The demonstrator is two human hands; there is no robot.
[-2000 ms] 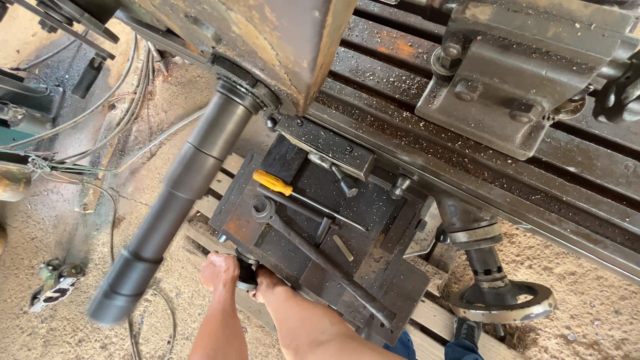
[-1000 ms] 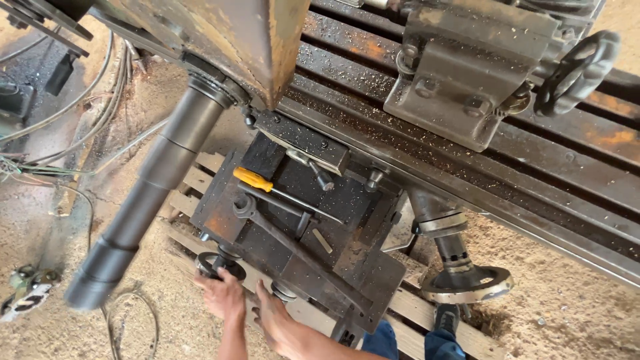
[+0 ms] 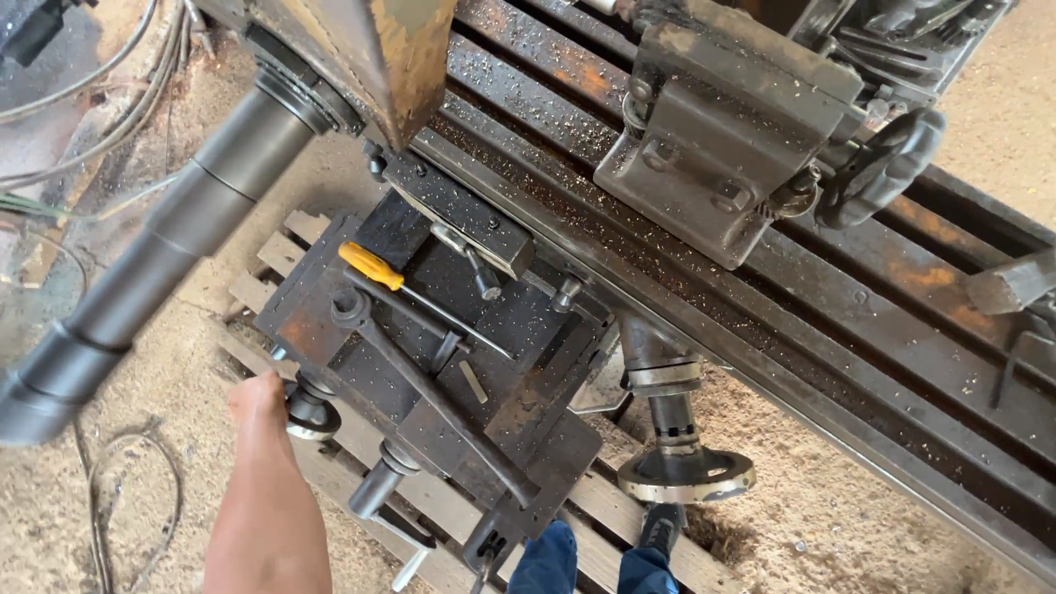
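Note:
My left hand (image 3: 262, 398) is curled at the left rim of a small metal handwheel (image 3: 313, 417) on the near left side of the machine's knee; its fingers are mostly hidden. My right hand is out of view. Above the wheel, on the knee's dark top (image 3: 388, 363), lie a yellow-handled screwdriver (image 3: 371, 266), a long steel wrench (image 3: 437, 392), a T-shaped metal tool (image 3: 446, 351) and a small flat metal strip (image 3: 473, 381). A shaft with a crank handle (image 3: 382, 487) sticks out right of my hand.
The slotted milling machine table (image 3: 866, 305), strewn with chips, crosses the view, bearing a tailstock-like fixture (image 3: 709, 157). A larger handwheel (image 3: 686, 477) hangs below it. A thick stepped cylinder (image 3: 173, 223) slants at left. Wooden pallet slats (image 3: 602, 511) and cables (image 3: 95, 495) lie below.
Both hands were at the small handwheel area before; my right hand has left the view. My left hand remains by the wheel. The view has shifted toward the right.

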